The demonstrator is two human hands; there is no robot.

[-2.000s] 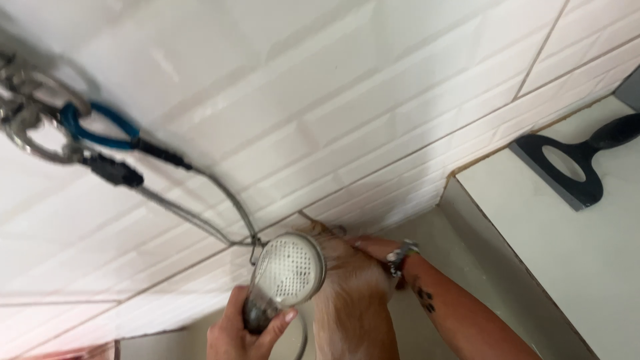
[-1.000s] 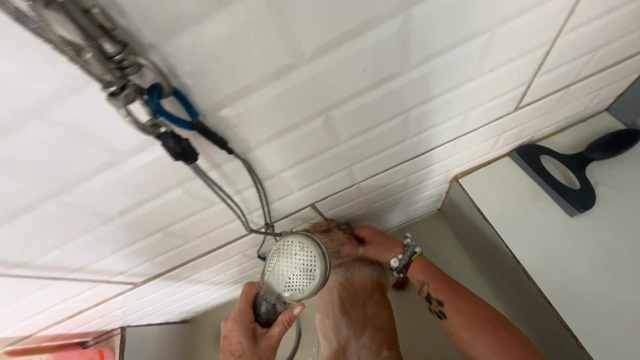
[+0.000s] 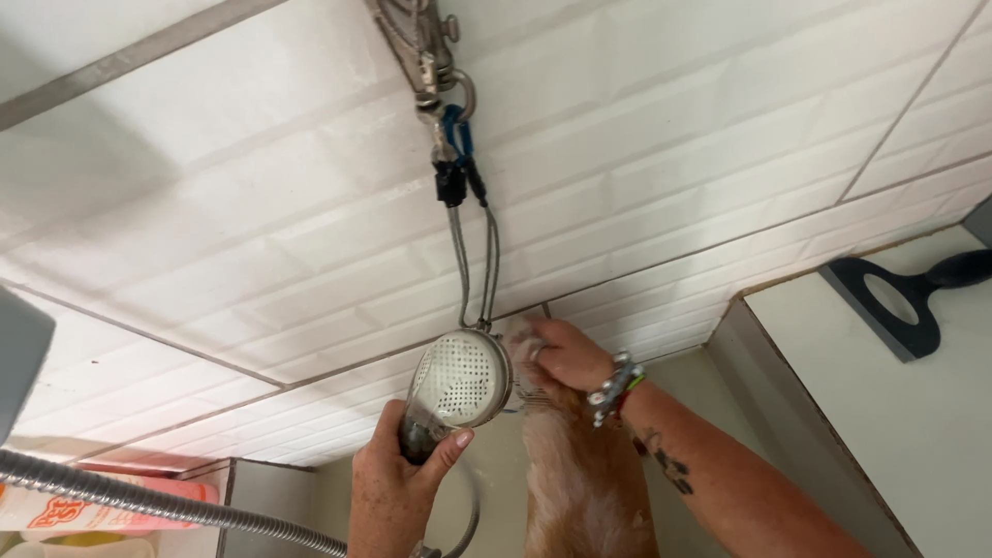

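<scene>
My left hand is closed around the dark handle of a shower head, whose round, perforated white face is turned upward into view. Fine water streams show at its right side. My right hand, with a ring and a beaded bracelet at the wrist, touches the front end of a wet, tan-coated dog; the dog's head is mostly hidden by the hand and spray. Behind the shower head, a looped cable tether hangs from a blue carabiner and metal clips.
A white tiled wall rises behind the tub. On the pale ledge at right lies a dark squeegee-like tool. Bottles lie at lower left, with a metal shower hose crossing in front.
My right hand has shifted from the dog's neck area toward its front end, beside the shower head. My left hand still holds the shower head. The view has shifted, bringing the hose and bottles in.
</scene>
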